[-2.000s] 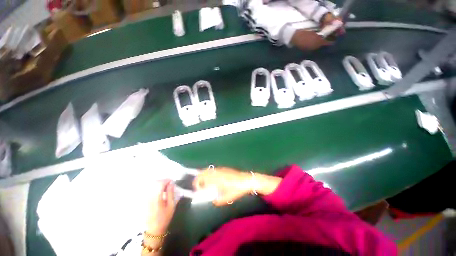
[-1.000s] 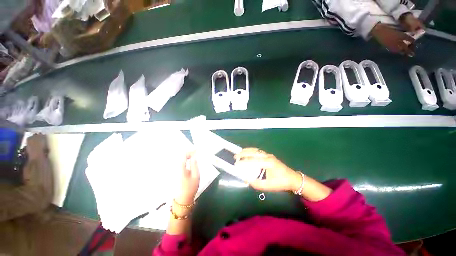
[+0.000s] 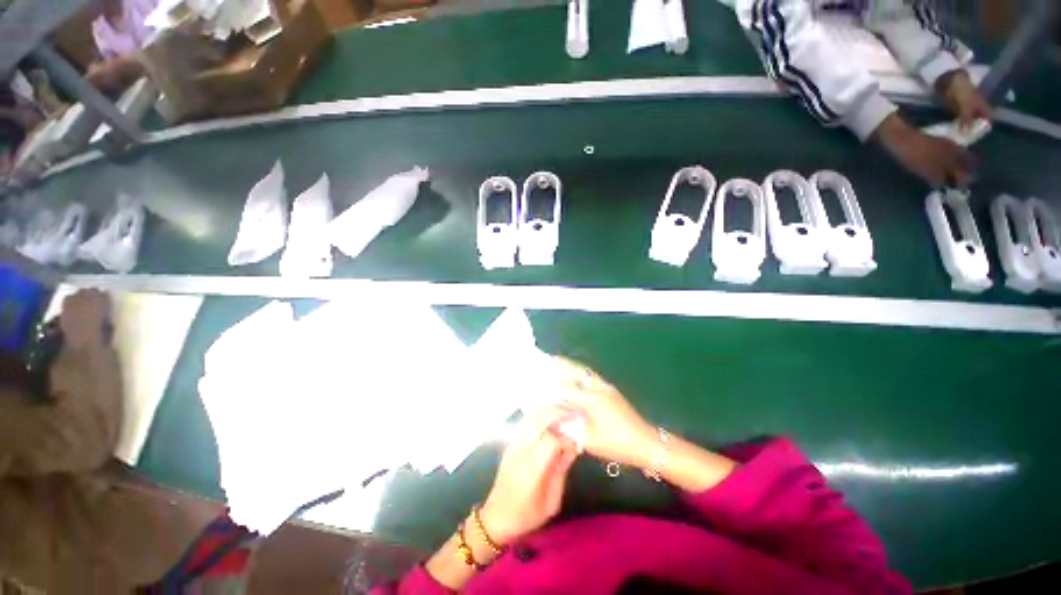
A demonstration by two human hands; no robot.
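My left hand and my right hand are close together over the green bench, at the right edge of a glaring white stack of bags. Both hands are closed around a white bagged housing, whose pale end sticks up to the left past my fingers. Glare hides its outline and the oval opening does not show. A small pale ring lies on the bench just right of my hands.
A metal rail divides the bench from the green belt. On the belt are bagged housings at left, bare white housings from the middle to the right. A coworker's hands are across the belt. Another person's sleeve is at left.
The white housing, earlier with its dark opening visible in my right hand, now shows as a covered white shape. My left hand has moved right and joined my right hand.
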